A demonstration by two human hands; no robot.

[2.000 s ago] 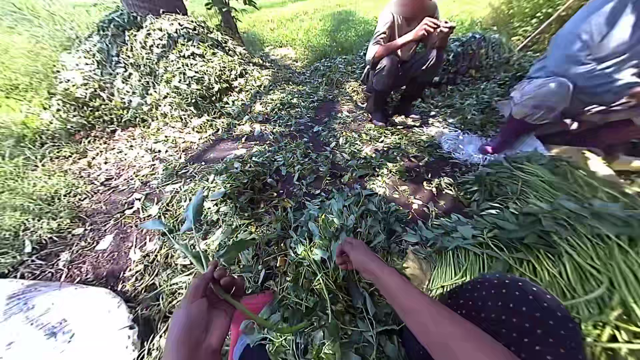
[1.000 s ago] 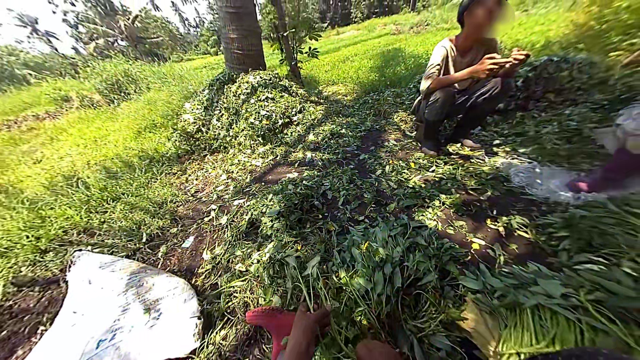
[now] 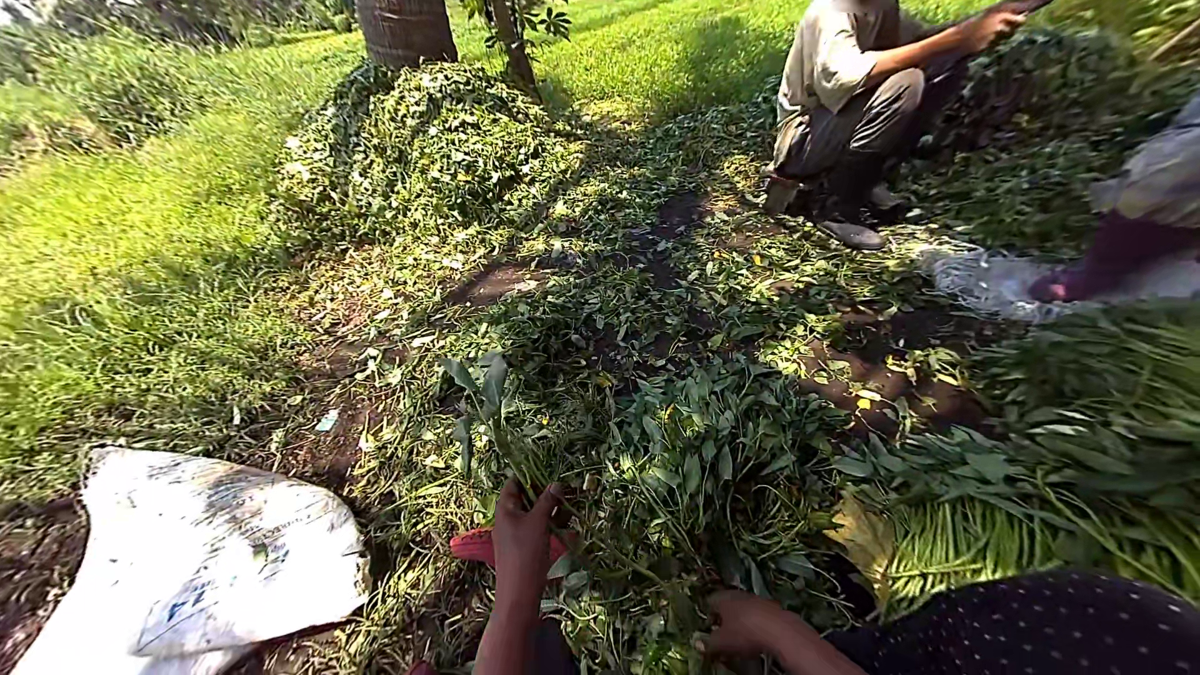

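Observation:
My left hand point(image 3: 527, 520) is raised at the lower middle, its fingers closed on leafy green stems point(image 3: 497, 412) that point up and away. Lower and to the right, my right hand point(image 3: 741, 623) reaches into the near edge of a heap of cut leafy greens point(image 3: 722, 441); leaves hide its fingertips, so its grip is unclear. Behind my left wrist shows a red boot point(image 3: 473, 546), partly covered by leaves. Long green stems point(image 3: 975, 548) lie side by side in a large pile at the right, beside dark dotted cloth point(image 3: 1050, 623).
A white woven sack point(image 3: 244, 553) bearing print lies at the lower left. One person point(image 3: 844, 103) squats ahead, and another person's leg point(image 3: 1125, 239) shows at right near clear plastic point(image 3: 984, 281). A leaf mound point(image 3: 441, 141) surrounds a tree trunk point(image 3: 405, 33). Cut leaves litter the soil.
My left hand now holds leafy stems upright, where one second ago no such stems stood out above it. The squatting person's arms reach farther right. The view has shifted.

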